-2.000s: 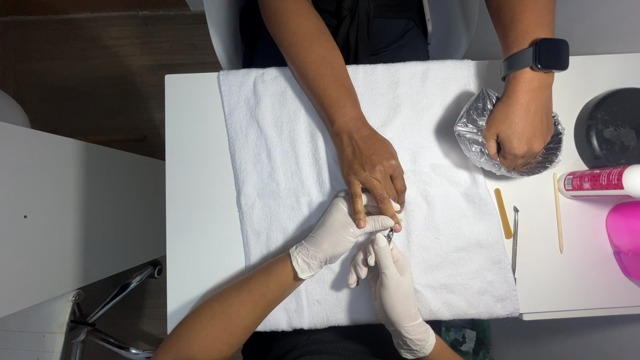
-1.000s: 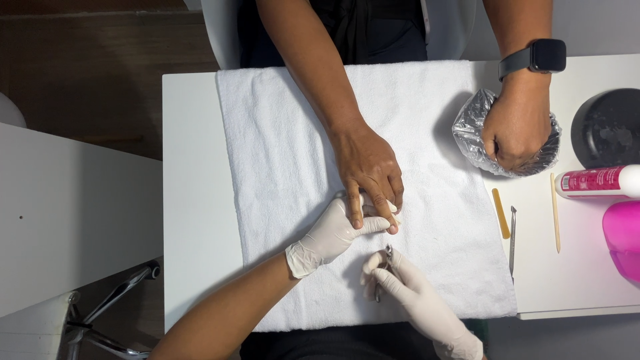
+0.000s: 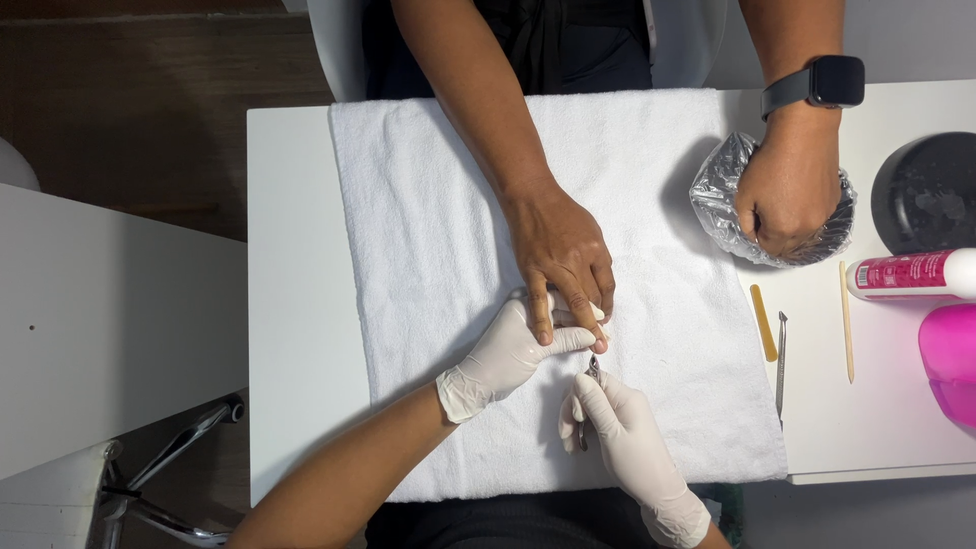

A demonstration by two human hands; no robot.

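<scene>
My left hand (image 3: 507, 351), in a white glove, grips a finger of another person's hand (image 3: 560, 240), which lies palm down over the white towel (image 3: 427, 252). Gloved too, my right hand (image 3: 618, 419) is closed around metal cuticle nippers (image 3: 593, 370). The nippers' jaws point up at the held fingertip, just below it; whether they touch it I cannot tell. The person's other hand (image 3: 789, 187), with a smartwatch (image 3: 836, 81) on the wrist, rests in a bowl lined with clear plastic (image 3: 717, 206).
Right of the towel lie a yellow nail file (image 3: 763, 323), a metal cuticle tool (image 3: 781, 366) and a wooden stick (image 3: 847, 324). Farther right are a white and pink bottle (image 3: 907, 275), a bright pink object (image 3: 949, 358) and a round black object (image 3: 926, 194). A white surface (image 3: 114, 320) stands at left.
My right hand first moved down from the held fingertip with the nippers, then came back up closer to it. My left hand keeps its hold on the finger.
</scene>
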